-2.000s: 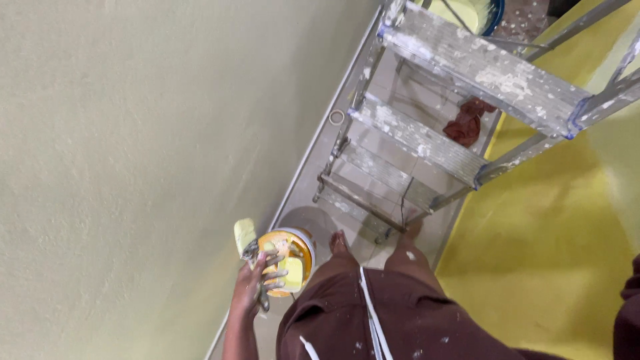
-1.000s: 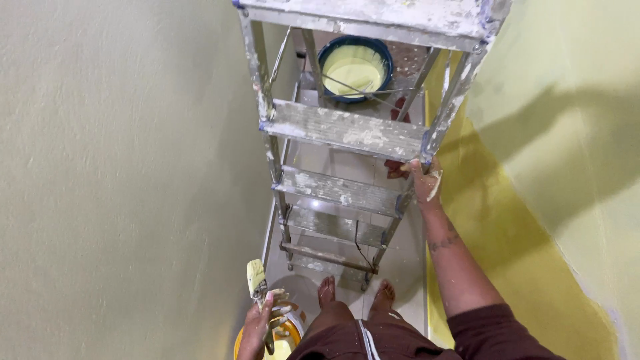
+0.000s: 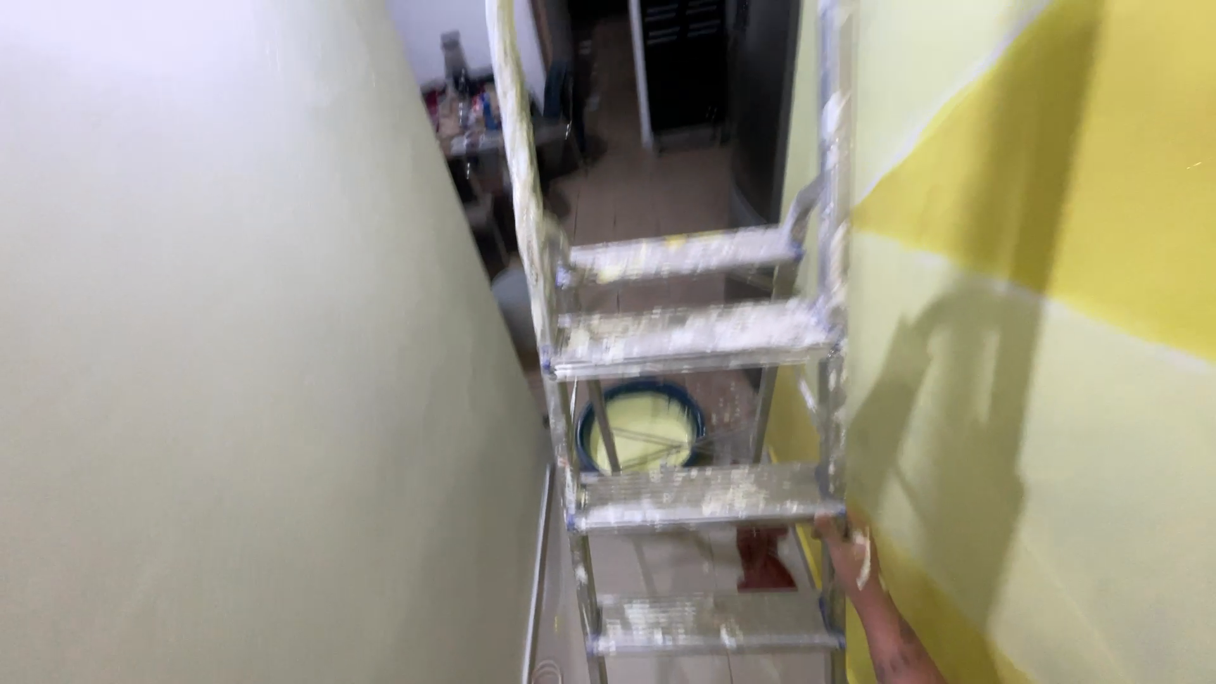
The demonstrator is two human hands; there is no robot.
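My right hand [image 3: 847, 551], smeared with pale paint, grips the right side rail of a paint-spattered metal stepladder [image 3: 703, 499] beside one of its steps. The ladder stands upright in a narrow passage. Through its frame, a dark blue tub of pale yellow paint [image 3: 646, 432] shows on the floor behind it. A reddish-brown cloth [image 3: 763, 559] lies on the floor, seen between two lower steps. My left hand is out of the frame, and so are the brush and the paint bucket of the earlier frames.
A pale wall [image 3: 285, 380] rises close on the left. On the right is a wall [image 3: 1121, 456] in pale green and yellow, with shadows across it. Beyond the ladder, a cluttered table [image 3: 475, 142] stands at the left and a dark slatted panel [image 3: 684, 62] farther back.
My right hand has come onto the ladder's right rail since the oldest frame. My left hand, with the brush, has left the view, which has tilted up along the passage.
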